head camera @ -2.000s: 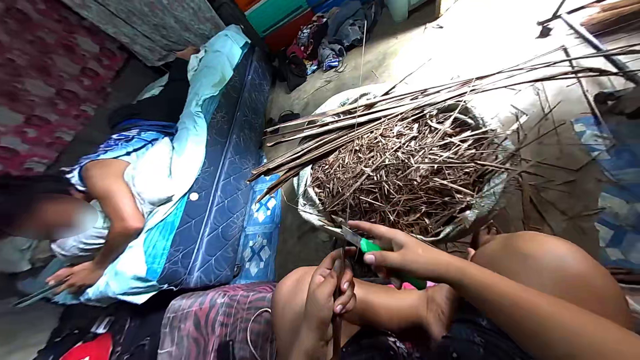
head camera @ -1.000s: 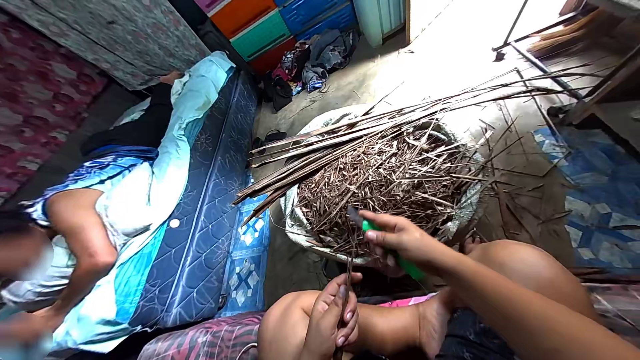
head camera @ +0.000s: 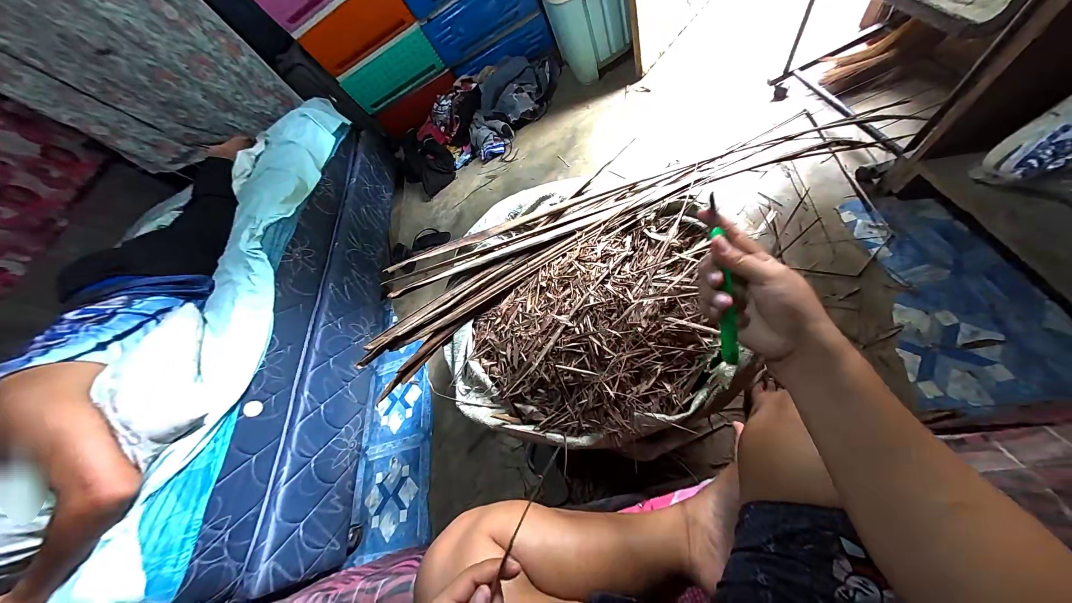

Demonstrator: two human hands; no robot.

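Note:
My right hand [head camera: 754,293] is closed around the green handle of a small knife [head camera: 727,310], its narrow dark blade pointing up over the right side of a woven sack. At the bottom edge, my left hand [head camera: 479,582] pinches a thin brown strip [head camera: 523,523] that rises toward the sack's front rim; most of this hand is cut off by the frame. The white woven sack [head camera: 481,402], rolled open, is heaped with short, dry brown plant pieces [head camera: 586,327]. Long dry stalks [head camera: 502,260] lie across its back and left side.
On the left, a person [head camera: 75,427] lies on a blue mattress [head camera: 310,335] with a light blue sheet. Clothes [head camera: 502,100] are piled by coloured drawers [head camera: 394,71]. A metal-legged frame [head camera: 846,109] stands at the upper right. My bent legs [head camera: 586,544] are in front of the sack.
My right hand with the knife has moved away from my left hand, up over the sack's right side. My left hand now sits lower, at the frame's edge. The view has shifted.

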